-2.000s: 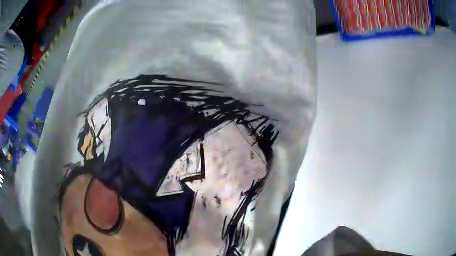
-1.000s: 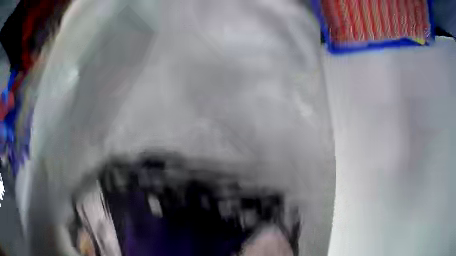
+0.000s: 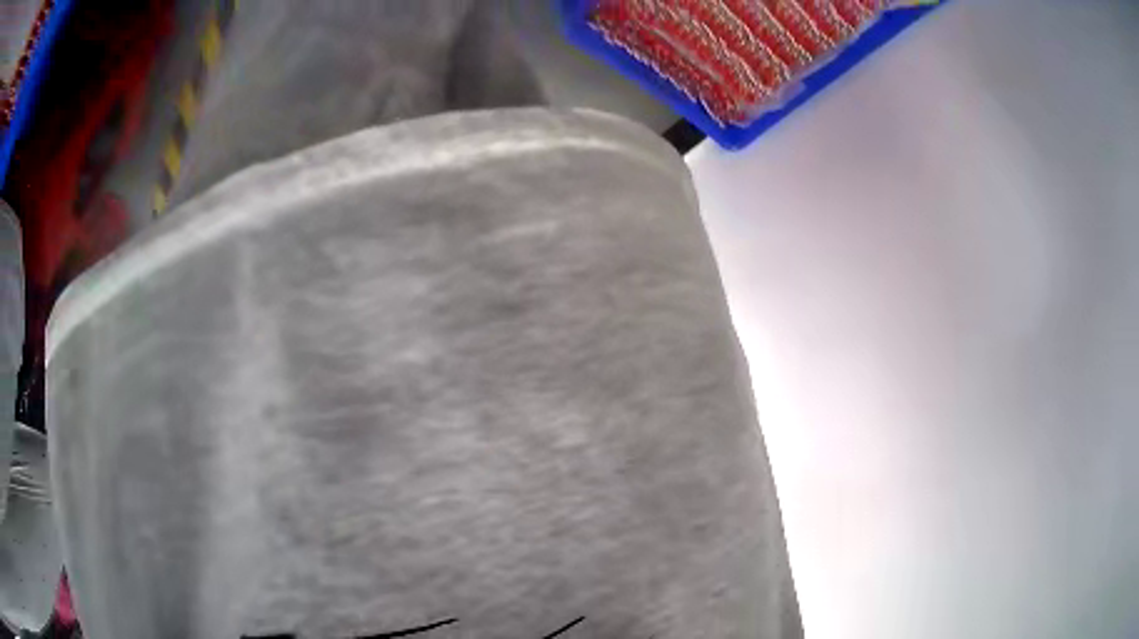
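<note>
No hand of mine is in view. A grey shirt fills the middle of the head view very close up, with its hem across the top and a few black print lines at the bottom edge. A blue crate with tight rows of red-and-white small parts shows at the top, cut off by the frame edge. A large smooth white surface fills the right side; I cannot tell what it is.
Grey cloth shows beyond the hem. Yellow-and-black tape runs at the upper left. A dark red blurred shape lies beside it. Another blue rim with red parts is at the left edge. Pale rounded shapes sit below.
The view has shifted: the shirt's print has slid down almost out of frame and its hem now shows. The blue crate has moved left and looks tilted.
</note>
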